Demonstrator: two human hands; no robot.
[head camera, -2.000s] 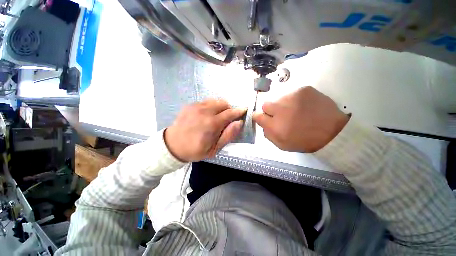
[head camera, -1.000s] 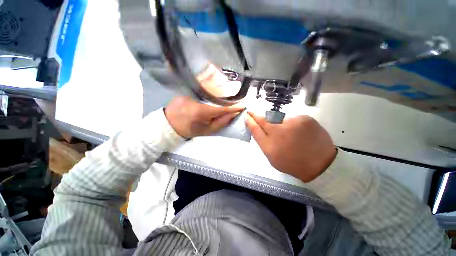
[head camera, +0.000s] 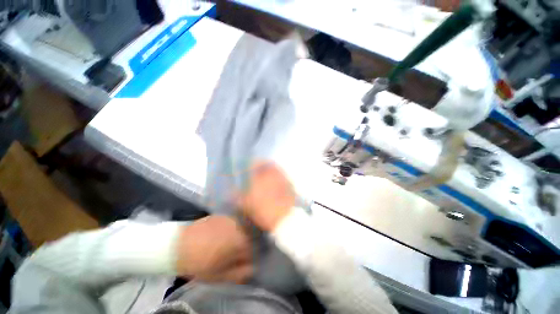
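A limp grey fabric panel (head camera: 245, 116) lies with folds across the white table and runs down over its front edge toward my lap. My left hand (head camera: 215, 250) is blurred, low over the cloth at the table's front edge, with fingers curled at the grey cloth. My right hand (head camera: 268, 194) is blurred, on the cloth just above and right of my left hand. My fingertips are too blurred to show the grip. The sewing machine's needle and presser foot area (head camera: 342, 167) is to the right of the cloth, away from both hands.
The white machine head (head camera: 430, 147) with a blue stripe fills the right. A dark flat box (head camera: 457, 279) lies at the table's lower right. The white table (head camera: 159, 116) has a blue label (head camera: 166, 52) at its left end. Brown boards (head camera: 40, 196) stand lower left. Another white table (head camera: 344, 24) is behind.
My hands have moved away from the needle area, down to the table's front edge. The view has turned and drawn back, showing more of the grey panel and machine.
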